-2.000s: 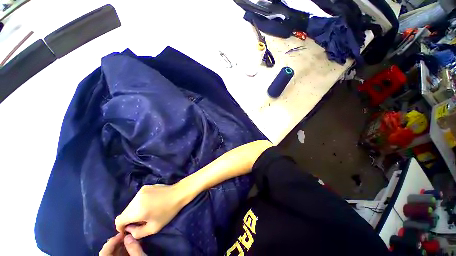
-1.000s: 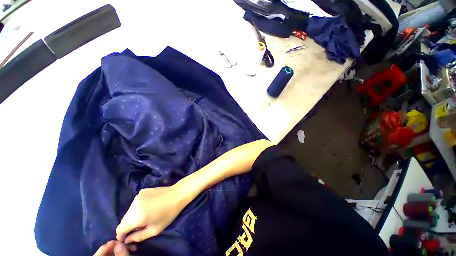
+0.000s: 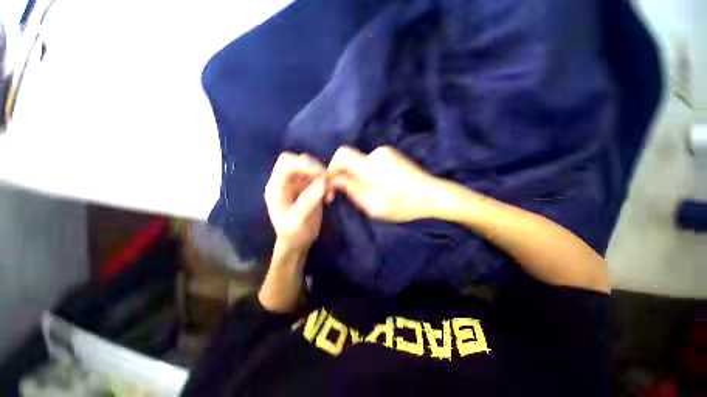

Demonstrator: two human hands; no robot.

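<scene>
A dark navy garment with shiny lining (image 3: 512, 101) lies bunched over the table and reaches down to my lap. Its matte shell fabric (image 3: 263, 85) spreads at the left, with pale stitches along its left edge. My left hand (image 3: 297, 200) and my right hand (image 3: 380, 184) meet at the fingertips over the garment. The fingers of both are pinched together at the lining. The frame is blurred, and no needle or thread shows between the fingertips.
The white table (image 3: 101, 101) extends to the left and right of the garment. A dark navy thread cone (image 3: 691, 215) lies at the right rim, with a white cylinder (image 3: 699, 138) above it. Below the table at the left is a blurred white-edged box (image 3: 116, 353).
The view has swung left and down, so the garment and hands appear higher and further right. My left hand and forearm now show more fully. The fingertips stay together.
</scene>
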